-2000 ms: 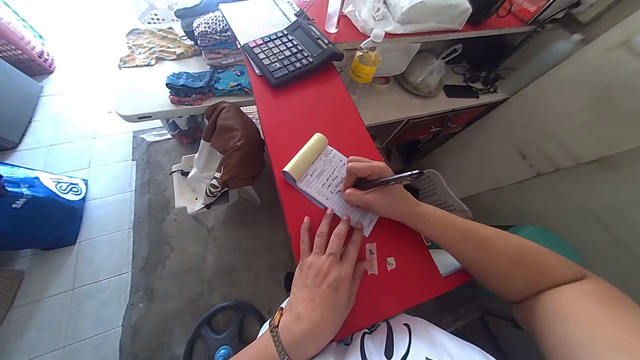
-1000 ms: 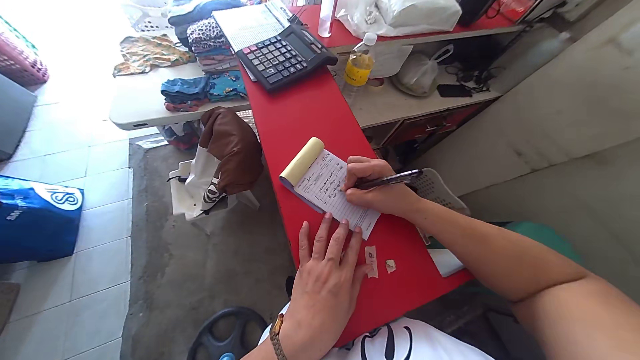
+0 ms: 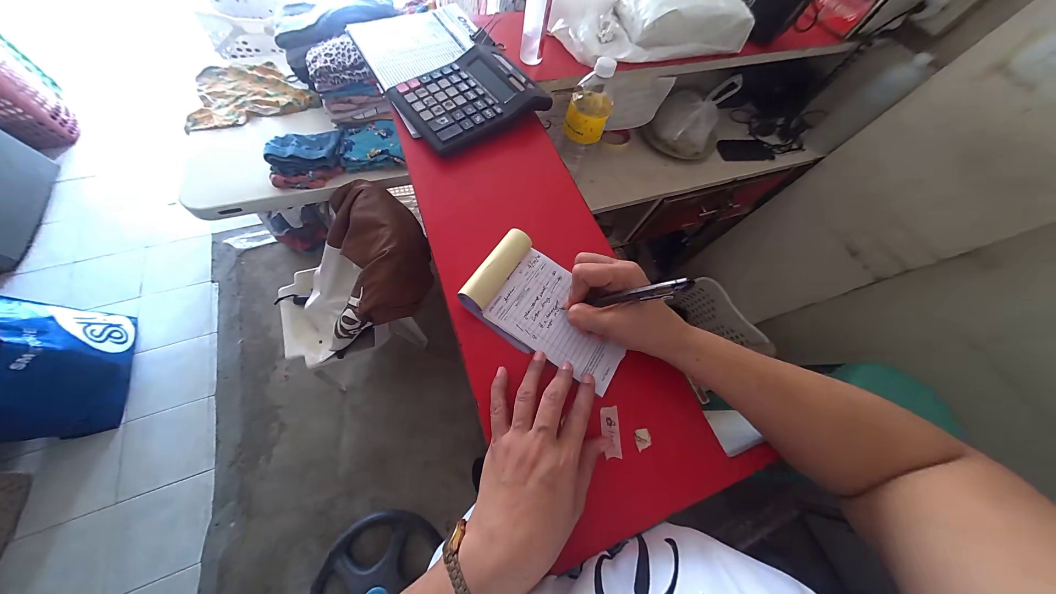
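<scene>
A receipt pad (image 3: 549, 318) with its yellow cover rolled back lies at a slant on the red countertop (image 3: 511, 194); handwriting covers the upper part of its white sheet. In my right hand (image 3: 623, 305) is a dark pen (image 3: 652, 292), its tip at the written lines. My left hand (image 3: 540, 458), palm down with fingers spread, rests on the countertop, fingertips at the pad's lower edge. Two small scraps of tape or paper (image 3: 610, 432) are stuck just right of that hand. A large desk calculator (image 3: 466, 95) sits farther up, partly on printed sheets (image 3: 412, 45).
A plastic bottle with yellow liquid (image 3: 587, 111) stands on the lower shelf, near a bagged item (image 3: 689, 120) and a black phone (image 3: 745, 150). Folded clothes (image 3: 305, 153) are on a white table (image 3: 235, 186) at the left. A brown and white bag (image 3: 375, 256) hangs over a stool beside the counter.
More handwriting shows on the sheet, and my right hand with the pen has shifted slightly along it. My left hand has stayed at the pad's lower edge.
</scene>
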